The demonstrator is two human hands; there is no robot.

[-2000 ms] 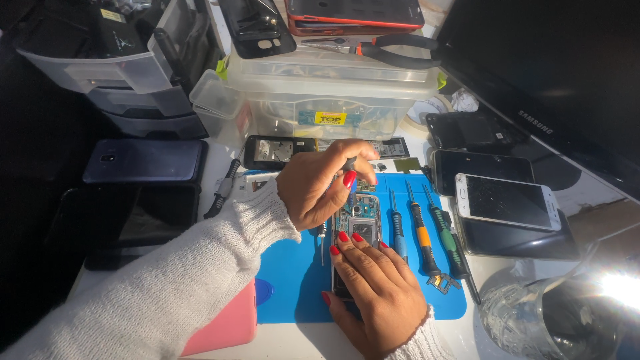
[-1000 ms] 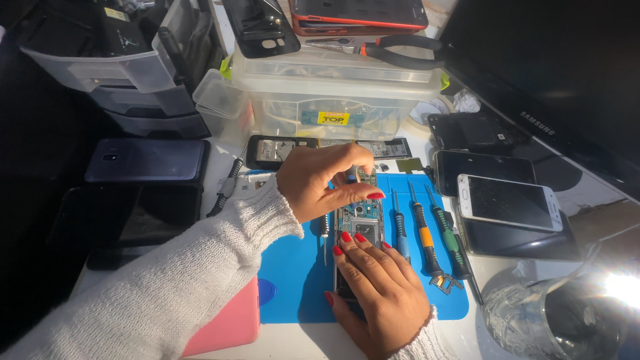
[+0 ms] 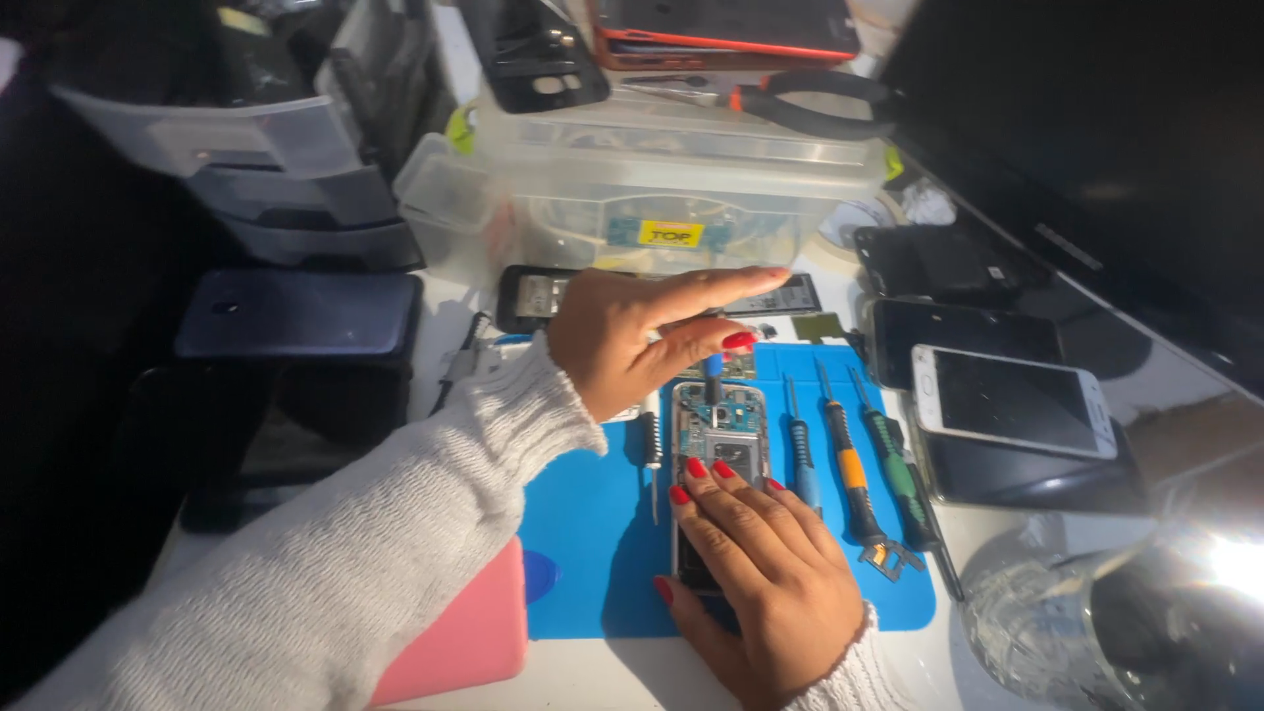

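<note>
My left hand (image 3: 657,341) is above the upper end of an opened smartphone (image 3: 736,420), with thumb and fingers at a small screwdriver (image 3: 713,380) with a blue and dark handle. The screwdriver stands nearly upright, its tip at the blue circuit board; the top of its handle is hidden by the hand. The index finger stretches out to the right. My right hand (image 3: 760,573) lies flat over the phone's lower half, fingers spread, pressing on it. The phone rests on a blue repair mat (image 3: 573,494). A thin white-and-black screwdriver (image 3: 652,444) lies left of the phone.
Blue (image 3: 801,454), orange (image 3: 851,469) and green (image 3: 897,474) screwdrivers lie right of the phone. Phones flank the mat, including a white one (image 3: 1012,400). A clear plastic box (image 3: 553,217) with pliers (image 3: 820,104) on top stands behind; a glass (image 3: 1066,612) is front right.
My left hand's fingers were curled around the top of the tool; now the index finger is stretched out and the thumb lies lower. The right hand has stayed on the phone.
</note>
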